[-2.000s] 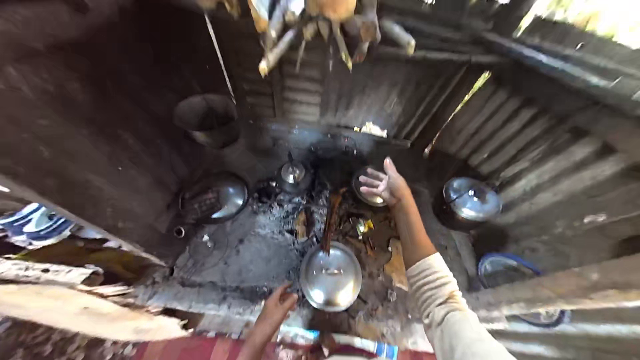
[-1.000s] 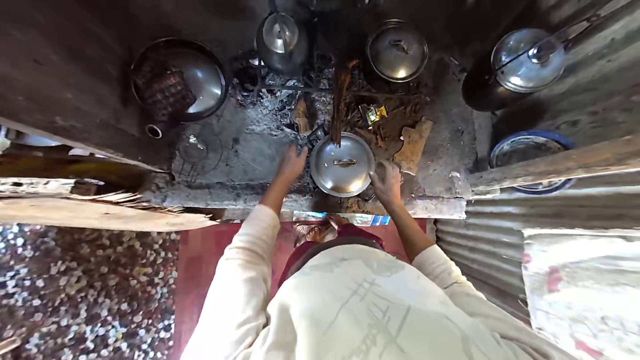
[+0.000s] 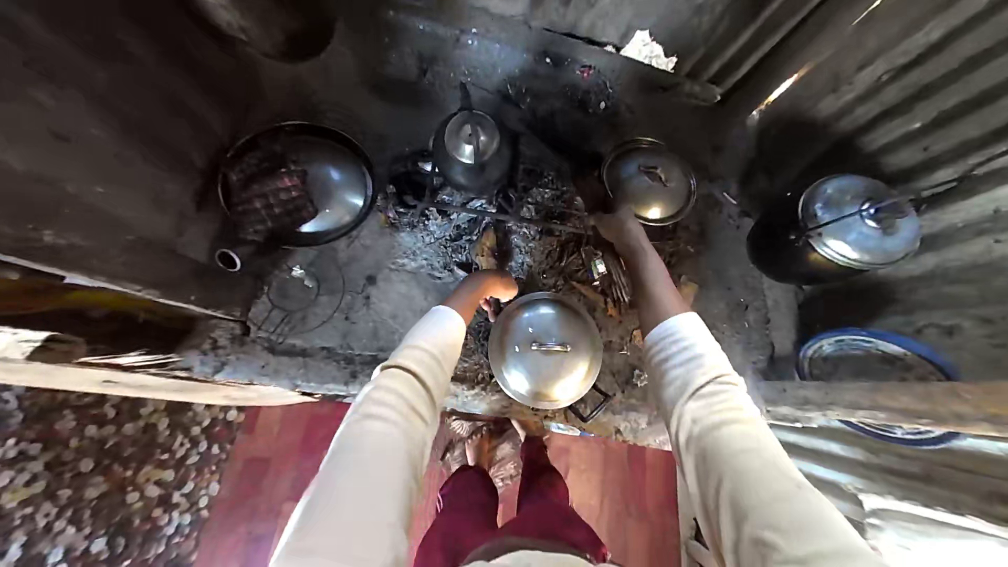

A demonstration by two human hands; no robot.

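Observation:
My left hand (image 3: 494, 288) is curled just above and left of a lidded metal pot (image 3: 545, 350) at the hearth's front edge; what it grips is hard to make out. My right hand (image 3: 618, 224) reaches up to a dark piece beside another lidded pot (image 3: 649, 181); its fingers are in shadow. A blackened kettle (image 3: 472, 150) stands over the ashes (image 3: 429, 244), behind a metal bar. Between my hands lie a piece of wood (image 3: 485, 248) and dry twigs (image 3: 563, 264).
On the left are a wide dark pan (image 3: 339, 189) with a metal lid and a wire rack (image 3: 303, 291). At right stand a black pot with a metal lid (image 3: 858, 220) and a blue-rimmed basin (image 3: 874, 339). A wooden beam (image 3: 882, 403) runs along the right front.
My hands have left the sides of the front pot. The right has moved forward toward the rear lidded pot, the left a little forward. A black handle now shows at the front pot's lower right.

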